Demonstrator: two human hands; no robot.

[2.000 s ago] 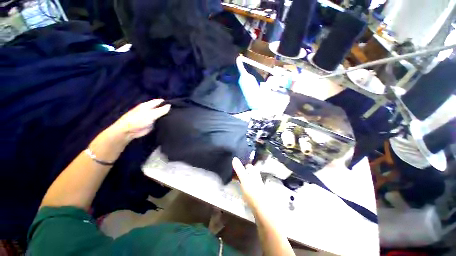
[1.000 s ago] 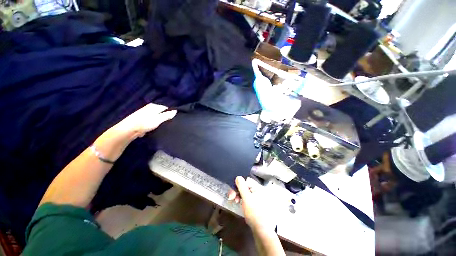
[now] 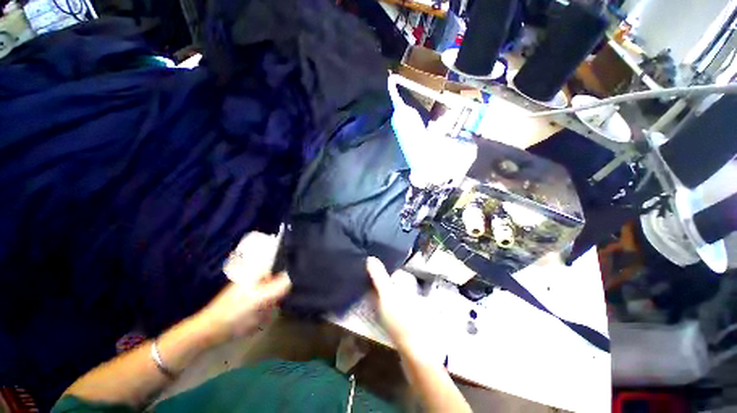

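A dark garment piece [image 3: 335, 250] lies bunched in front of the white-headed sewing machine [image 3: 443, 153], its right side at the needle area [image 3: 422, 208]. My left hand [image 3: 259, 282] is at the piece's lower left edge, slightly blurred, fingers against the cloth; its grip is unclear. My right hand [image 3: 388, 300] is at the piece's lower right edge below the needle area, thumb or finger on the cloth; whether it pinches the cloth is unclear. Two cream knobs [image 3: 488, 224] sit on the oily metal cover. A black strip [image 3: 537, 304] runs from the machine to the right.
A large navy cloth heap [image 3: 121, 185] fills the left. The white table [image 3: 517, 355] has small dark bits [image 3: 473, 323] near the machine. Black thread cones [image 3: 558, 52] stand behind and right, with a pale metal rod [image 3: 646, 97] crossing there. A red object [image 3: 650, 401] shows at lower right.
My left hand has moved down and toward me from the cloth's upper left. The piece, flat before, is now bunched and folded. My right hand has moved slightly up.
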